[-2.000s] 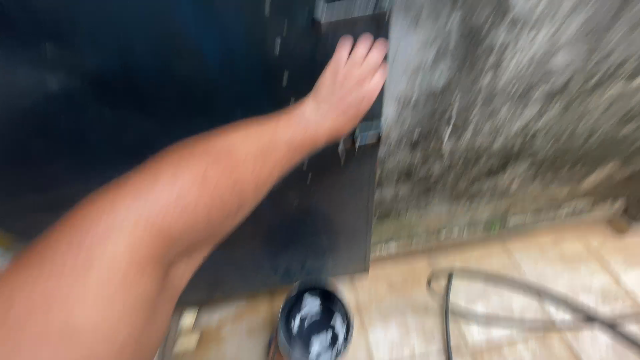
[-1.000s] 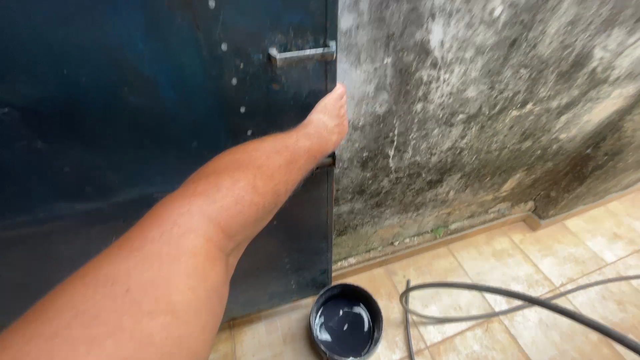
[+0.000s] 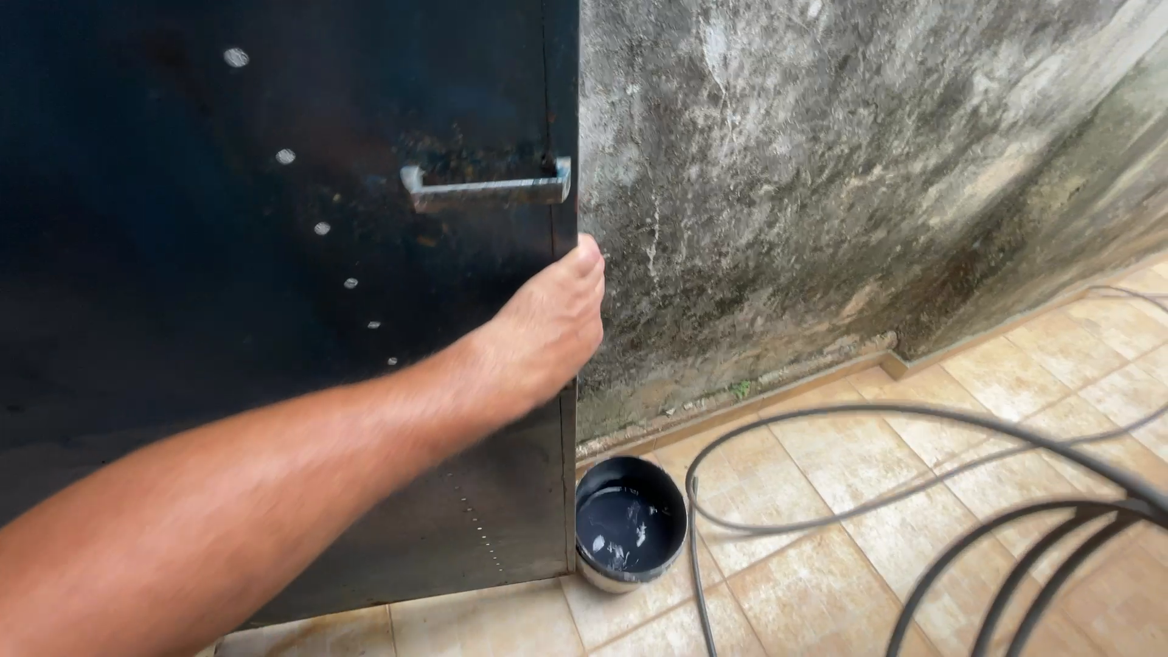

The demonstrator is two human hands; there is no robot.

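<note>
Reaching in from the lower left, my left hand grips the right edge of a dark metal door. Its fingers wrap around the edge, and the fingertips are hidden. Just above the hand is a worn metal bar handle, fixed to the door; the hand does not touch it. A row of pale round spots runs down the door's face. My right hand is out of view.
A round black container with dark contents stands on the tiled floor by the door's lower corner. Loops of dark hose or cable lie to the right. Beyond rises a stained, mouldy wall.
My left hand has gone from lying with spread fingers near the door's edge to being curled around it. The view has shifted, showing more floor and hose at the right.
</note>
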